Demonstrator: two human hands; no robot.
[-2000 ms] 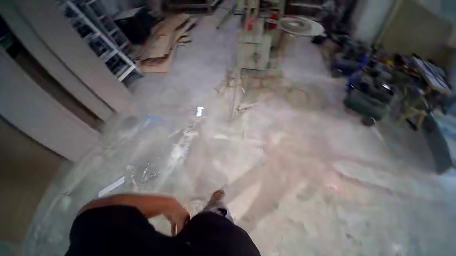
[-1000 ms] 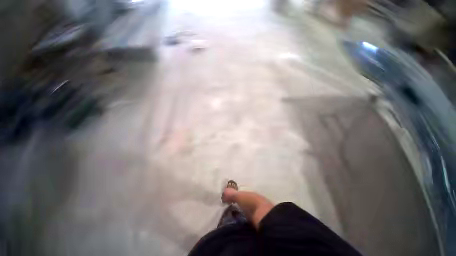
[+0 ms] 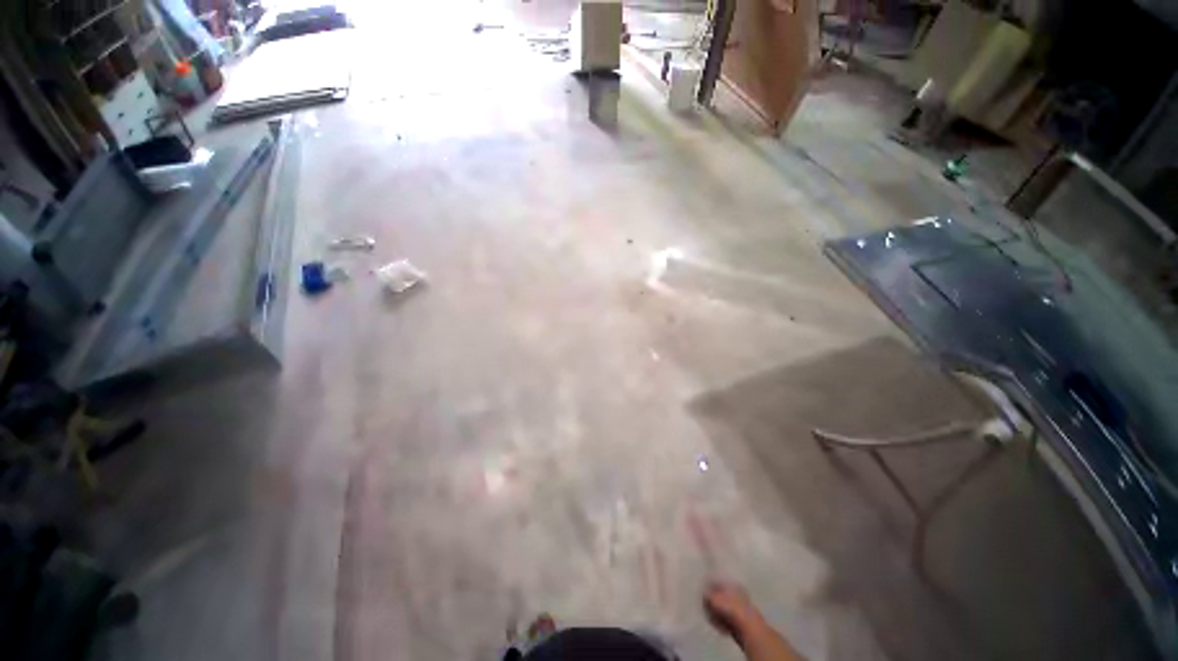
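My right hand is low in the head view, right of centre, small and blurred, with the bare forearm running to the bottom edge. Its fingers look curled; nothing can be made out in it. My left hand is not in view. Nearest on the right lies a large, shiny, dark blue panel, raised above the floor, with a pale rim. A curved, pale support leg shows under its near side. A thin dark line or hose lies on the panel's far part.
A grey frame-like cabinet or carcass lies at left. Beside it on the floor are a blue object and a white piece. Flat boards, a white block and a leaning brown board stand farther off.
The view has swung around from the floor with machines and ladder to the floor beside the blue panel. The panel is now sharp and nearer at right. My right hand has come into view.
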